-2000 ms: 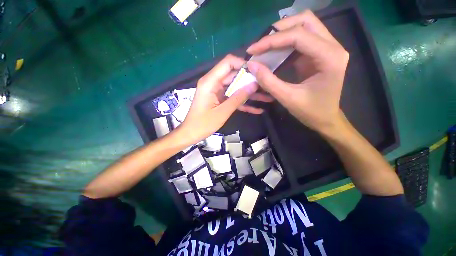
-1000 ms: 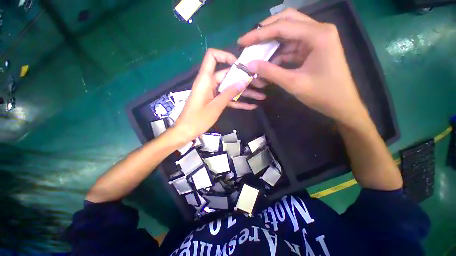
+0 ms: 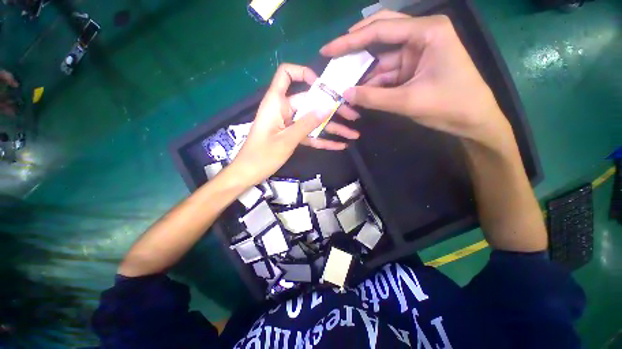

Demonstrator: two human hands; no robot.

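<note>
My left hand point(image 3: 283, 126) holds a small white panel point(image 3: 309, 111) by its lower end, above the divided black tray point(image 3: 389, 198). My right hand point(image 3: 416, 75) holds a second white panel point(image 3: 348, 70), with the thumb at the joint and the fingers behind it. The two panels lie end to end with a narrow dark strip point(image 3: 331, 92) between them. Whether they are joined cannot be told. Many small white and grey panels point(image 3: 295, 220) are heaped in the tray's left compartment.
A blue-white patterned piece point(image 3: 219, 145) lies at the tray's upper left. Another panel point(image 3: 264, 8) lies beyond the tray. A black gridded piece point(image 3: 571, 225) and yellow tape point(image 3: 460, 255) are at the right. A small device point(image 3: 80, 46) and yellow scrap point(image 3: 38, 94) are far left.
The held panels have turned so their white faces and the dark strip between them show. The panel beyond the tray has shifted toward the top edge. A small device now shows at the upper left.
</note>
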